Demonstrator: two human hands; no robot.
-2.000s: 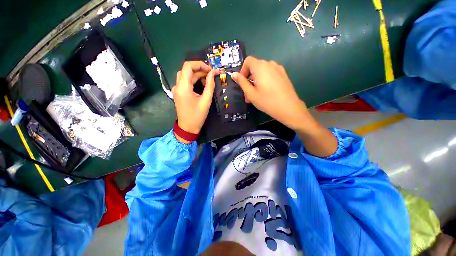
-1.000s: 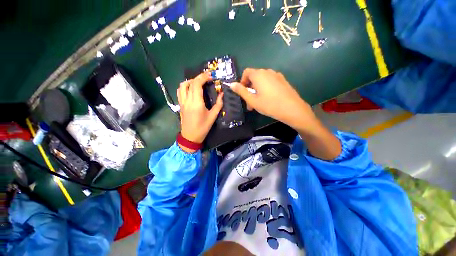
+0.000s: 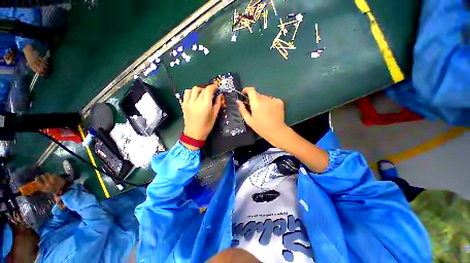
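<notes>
The black phone housing [image 3: 233,119] lies on a dark holder on the green bench in front of me, with orange-gold marks down its middle. The silvery-white circuit board [image 3: 227,82] is at its far end. My left hand [image 3: 199,112] rests on the housing's left edge, its fingertips at the board's lower left corner; whether it pinches a small part cannot be told. My right hand [image 3: 264,110] is at the housing's right edge and holds thin tweezers [image 3: 238,93] that point at the board's lower edge.
A black bin [image 3: 135,109] with white contents, a clear parts bag [image 3: 135,145], a dark round pad [image 3: 101,117] and a black parts tray [image 3: 109,154] are at left. White scraps [image 3: 195,47] and tan sticks [image 3: 282,42] lie beyond. Other people's blue sleeves show at both sides.
The view has shifted, showing more bench and people at left. The left fingers have moved up beside the board. The right hand's tweezers now show, pointing at the board.
</notes>
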